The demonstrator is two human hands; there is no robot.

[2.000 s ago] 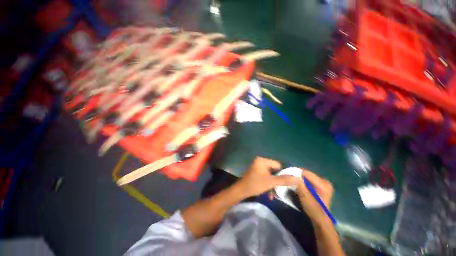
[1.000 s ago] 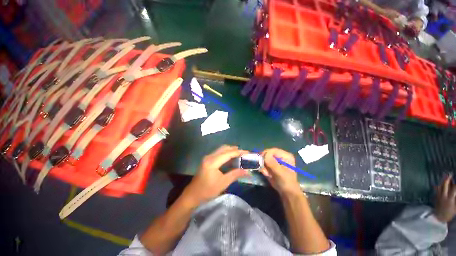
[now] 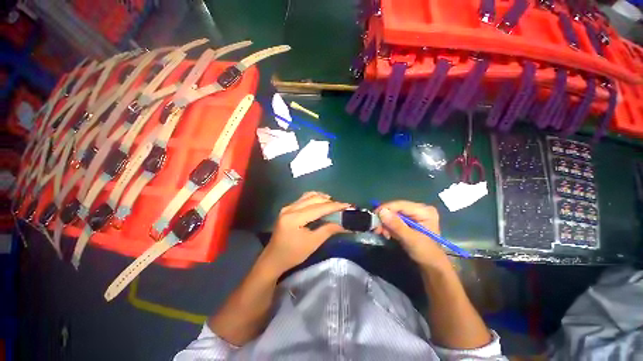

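Observation:
A watch [image 3: 357,220] with a dark rounded-square face is held between my two hands, above the near edge of the bench. A short pale part of its strap shows beside the case; the rest is hidden. My left hand [image 3: 303,229] grips the watch from its left side with thumb and fingers. My right hand [image 3: 409,227] touches the case's right side with its fingertips and also holds a slim blue pen-like tool [image 3: 445,243], which points down to the right.
A red tray [image 3: 236,130] at left bears pale-strapped watches. Red trays [image 3: 437,32] with purple straps [image 3: 437,93] stand at top right. White wipes [image 3: 311,158], a blue stick [image 3: 310,127], scissors [image 3: 467,166], clear film [image 3: 429,158] and dark sheets [image 3: 525,192] lie on the bench.
The view has swung right and steadied. The crumpled white piece seen in my hands two seconds ago is gone from them, and a wipe now shows on the bench. The watch face now looks dark.

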